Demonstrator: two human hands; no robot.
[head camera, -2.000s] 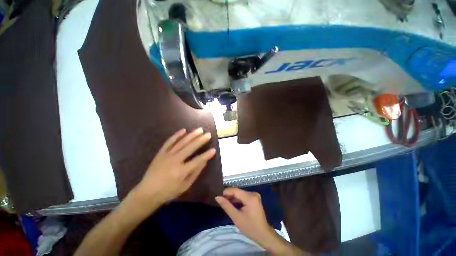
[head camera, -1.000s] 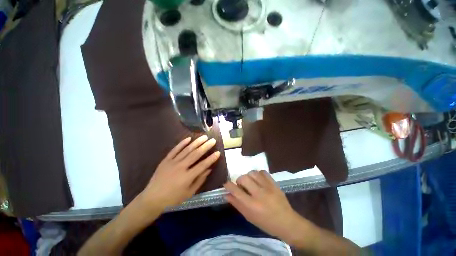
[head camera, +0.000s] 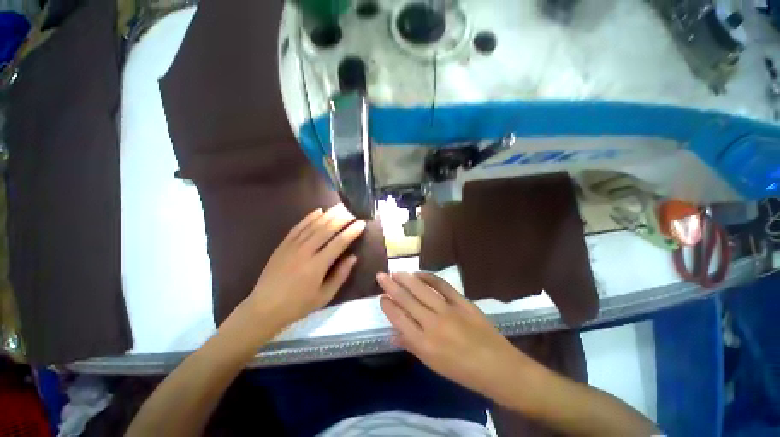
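Note:
A large dark brown cut panel lies on the white table left of the needle, its right edge beside the lit presser foot. My left hand lies flat on the panel, fingers spread slightly, fingertips just below the metal guard. My right hand is at the panel's lower right corner, fingertips at its edge; whether it pinches the cloth is hard to tell. Small dark brown panels lie right of the needle under the arm of the white and blue sewing machine.
Straight-sided dark brown panels lie at the far left of the table. Red-handled scissors and an orange object lie at the right end. Brown cloth hangs below the table's grey front edge. A blue crate stands below right.
The large panel has moved up towards the machine, its lower edge now above the table's front edge. Both hands have moved up with it, the right one from below the edge onto the table.

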